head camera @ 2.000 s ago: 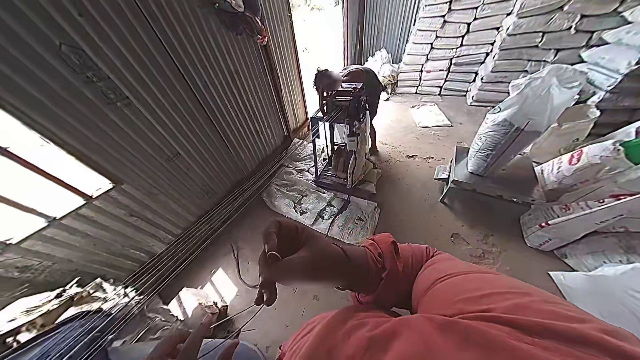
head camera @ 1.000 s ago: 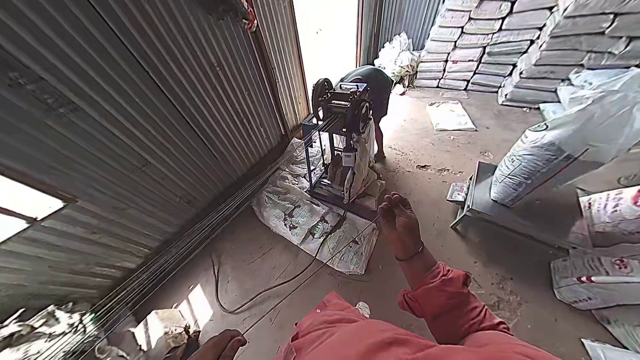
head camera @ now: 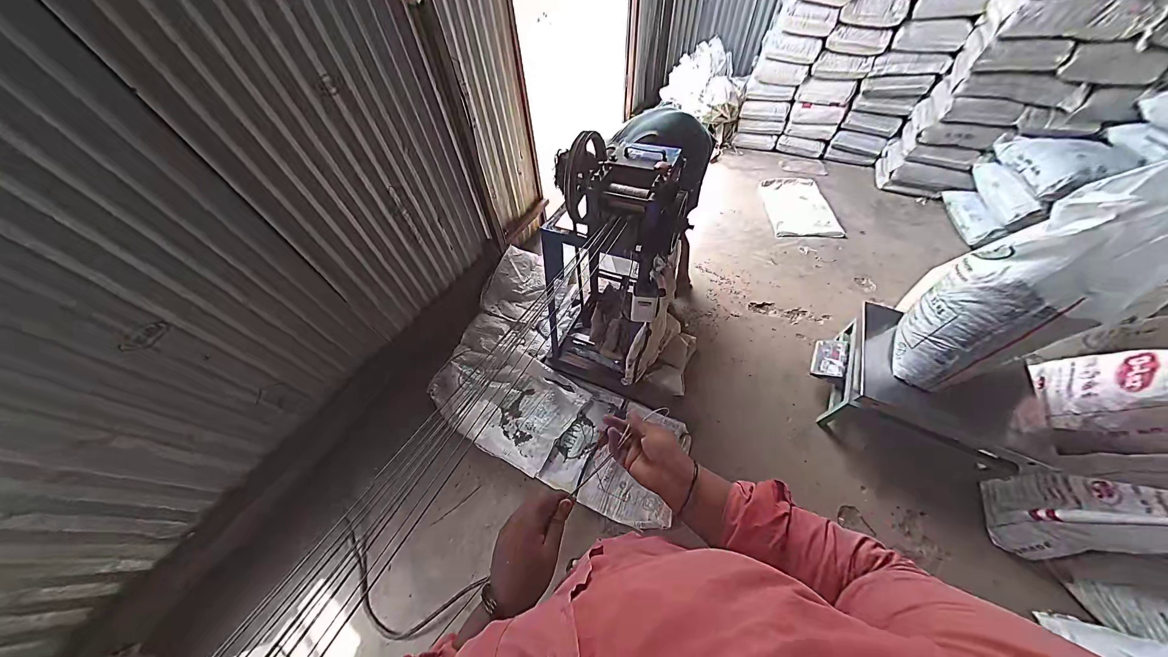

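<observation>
A thin strand (head camera: 595, 472) runs between my two hands at the lower middle. My left hand (head camera: 529, 552) grips it between thumb and fingers, low down near my shirt. Higher and to the right, my right hand (head camera: 652, 456) pinches the strand, with a loose loop of it above the fingertips. Several long taut strands (head camera: 438, 429) stretch from the lower left up to a belt-driven machine with rollers (head camera: 630, 187) on a blue metal frame. Flattened woven sacks (head camera: 511, 401) lie on the floor under the machine and beyond my hands.
Behind the machine a person (head camera: 680, 137) bends over. A dark cable (head camera: 365, 584) curls on the floor at lower left. A corrugated metal wall (head camera: 237, 210) stands left. On the right are a platform (head camera: 931, 411) bearing a filled sack (head camera: 985, 292), and stacked sacks (head camera: 876, 64) behind.
My left hand has come further into view, holding the strand. My right hand was raised with bunched fingers a second ago and is now lower, nearer the left one.
</observation>
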